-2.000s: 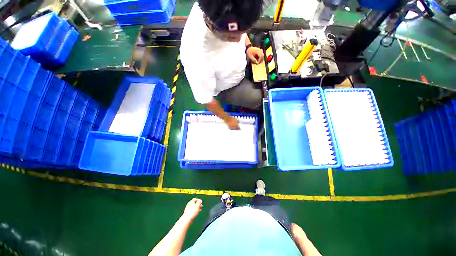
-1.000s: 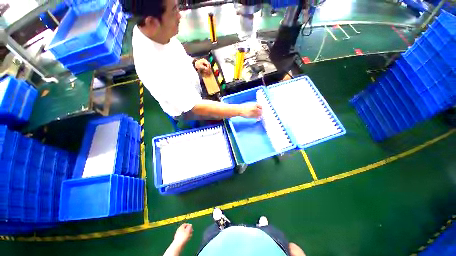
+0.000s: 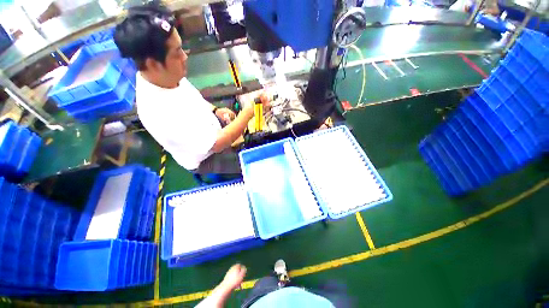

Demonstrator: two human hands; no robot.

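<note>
My left hand [image 3: 235,275] is small and blurred at the lower edge, away from the trays. Nothing shows in it, and its finger spacing is unclear. My right hand is out of view. Three blue trays lie in front of me. The left tray [image 3: 260,242] and the right tray [image 3: 385,191] are covered with tight rows of white plastic housings [image 3: 340,171]. The middle tray [image 3: 265,186] has white housings only along its right side. A seated worker in a white shirt [image 3: 180,114] has one hand at the metal fixture under the machine head.
A blue machine head [image 3: 289,24] hangs over the fixture, beside a yellow post [image 3: 259,117]. Stacks of blue crates stand at the left [image 3: 108,264] and right [image 3: 481,126]. A yellow floor line [image 3: 385,248] crosses the green floor between me and the trays.
The view has shifted and shows more of the machine. The worker's hand has moved from the middle tray up to the fixture. My right hand has left the picture.
</note>
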